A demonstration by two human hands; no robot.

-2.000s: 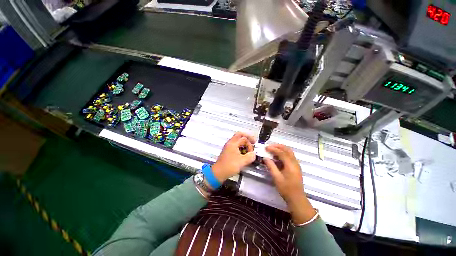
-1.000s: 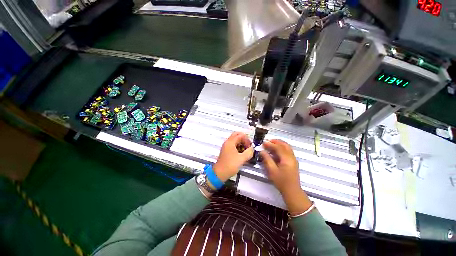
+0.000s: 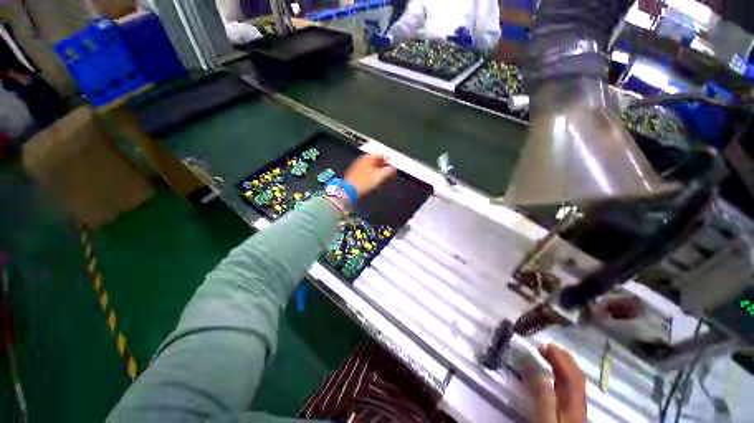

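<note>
My left hand (image 3: pixel 368 175) is over the far part of the black tray (image 3: pixel 405 194), its fingers curled; whether it holds anything is unclear. Green circuit boards with yellow parts (image 3: pixel 351 248) lie heaped in the tray's near and left parts. My right hand (image 3: pixel 564 387) is at the bottom, blurred and partly cut off, beside the small dark jig (image 3: pixel 498 344); its contents cannot be told. The soldering head (image 3: pixel 536 281) stands above the slotted aluminium plate (image 3: pixel 442 273), with no hand under its tip.
The metal fume hood (image 3: pixel 579 149) hangs at upper right. A small blurred whitish-green thing (image 3: pixel 446 165) is at the conveyor's near rail. Filled trays (image 3: pixel 430 59) and a person in white (image 3: pixel 450 16) are across the green conveyor. Blue crates (image 3: pixel 116 58) stand upper left.
The view has swung left. My left hand has left the soldering jig and reached over the tray. My right hand has moved apart from it and remains near the jig.
</note>
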